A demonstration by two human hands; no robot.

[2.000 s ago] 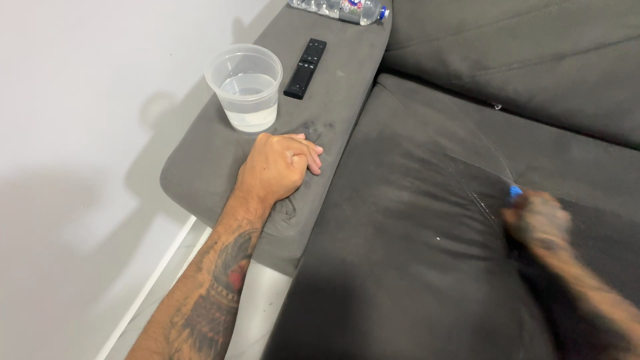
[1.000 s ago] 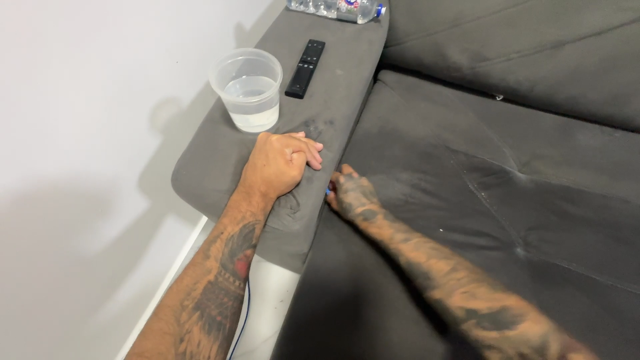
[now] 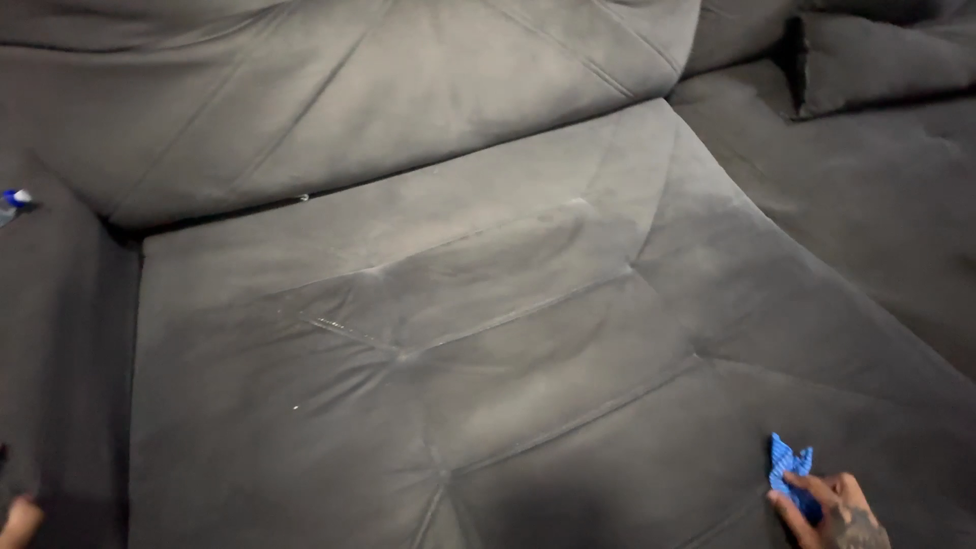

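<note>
A folded blue cloth (image 3: 793, 465) is pinched between the thumb and fingers of my right hand (image 3: 831, 507), low at the right over the dark grey sofa seat cushion (image 3: 534, 396). Tattoos cover the back of that hand. Only a small part of my left hand (image 3: 23, 518) shows at the lower left edge, at the sofa's armrest (image 3: 46, 343); whether it holds anything cannot be seen. The cushion has stitched seams, creases and a small white speck (image 3: 296, 407).
A blue-capped plastic bottle (image 3: 15, 200) lies on the armrest at the left edge. The backrest (image 3: 457, 84) runs behind the seat. Another seat section (image 3: 846, 191) and a grey pillow (image 3: 884, 65) are at the right.
The view has swung to the right, so the cup and remote are out of sight. My right hand has gone from beside the armrest to the right part of the seat.
</note>
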